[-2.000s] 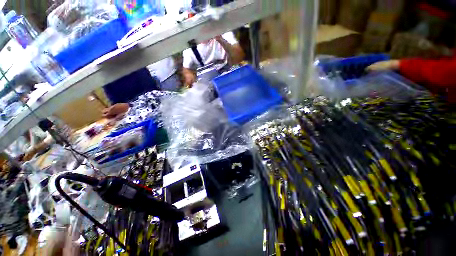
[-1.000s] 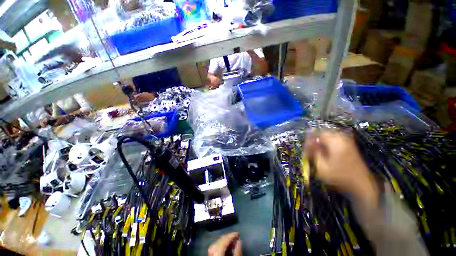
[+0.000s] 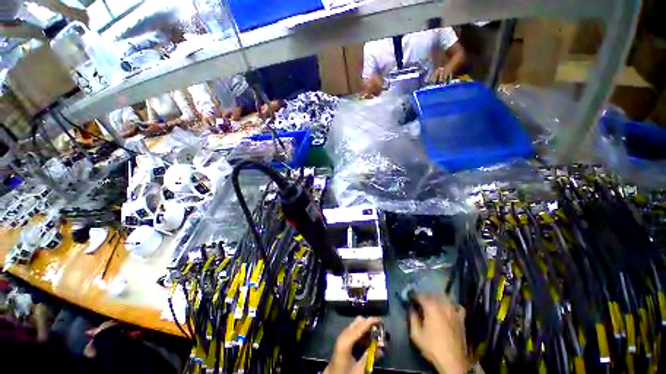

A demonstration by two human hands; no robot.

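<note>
My left hand (image 3: 354, 347) is at the bottom centre, closed on a camera module (image 3: 377, 334) with a yellow-banded tail hanging down. My right hand (image 3: 439, 332) is just to its right over the mat, slightly blurred, with fingers bent; whether it holds a small part I cannot tell. The white fixture (image 3: 356, 263) stands in front of both hands. The black electric screwdriver (image 3: 307, 219) hangs tilted, its tip at the fixture's left side. An open bag of black parts (image 3: 421, 235) lies right of the fixture.
Cable piles lie on the left (image 3: 252, 292) and right (image 3: 562, 270). Behind are a crumpled clear bag (image 3: 372, 161) and a blue bin (image 3: 471, 124). White housings (image 3: 171, 193) are heaped at left. A metal shelf (image 3: 314, 44) crosses above. People sit beyond.
The view has shifted, so the bench appears further left. My right hand has come from the right cable pile to the mat beside my left hand. A module now shows in my left hand.
</note>
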